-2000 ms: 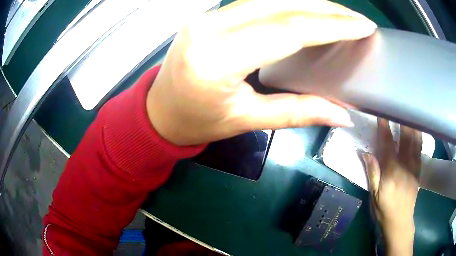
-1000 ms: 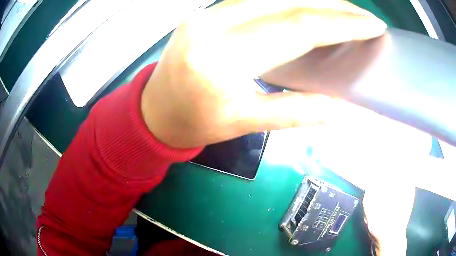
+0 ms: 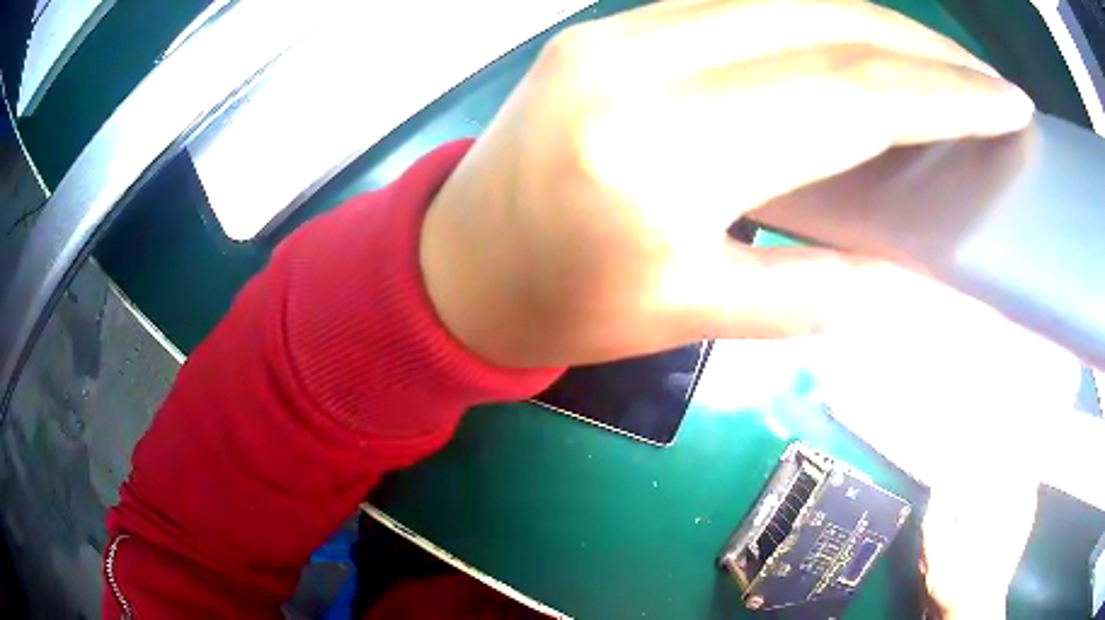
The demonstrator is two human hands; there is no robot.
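My left hand (image 3: 630,206), in a red sleeve, grips the end of a silver-grey lamp head (image 3: 1042,230) that runs off the right edge. The light beneath it is lit and glares strongly. The white lamp base (image 3: 957,375) below is washed out by the glare. My right hand (image 3: 982,539) reaches up to the base from the bottom right; its fingers are lost in the glare, so its hold cannot be told. A dark circuit-board block (image 3: 824,533) lies on the mat left of my right hand.
A dark glossy smartphone (image 3: 636,394) lies partly under my left wrist. Other lamps with white bases (image 3: 255,182) and a curved silver bar (image 3: 133,182) lie at the upper left. The green mat (image 3: 582,497) ends at a pale curved edge near me.
The lamp light, dim or off two seconds ago, now glares over the base and my right hand. My left hand, the lamp head and the circuit-board block sit slightly further right in view.
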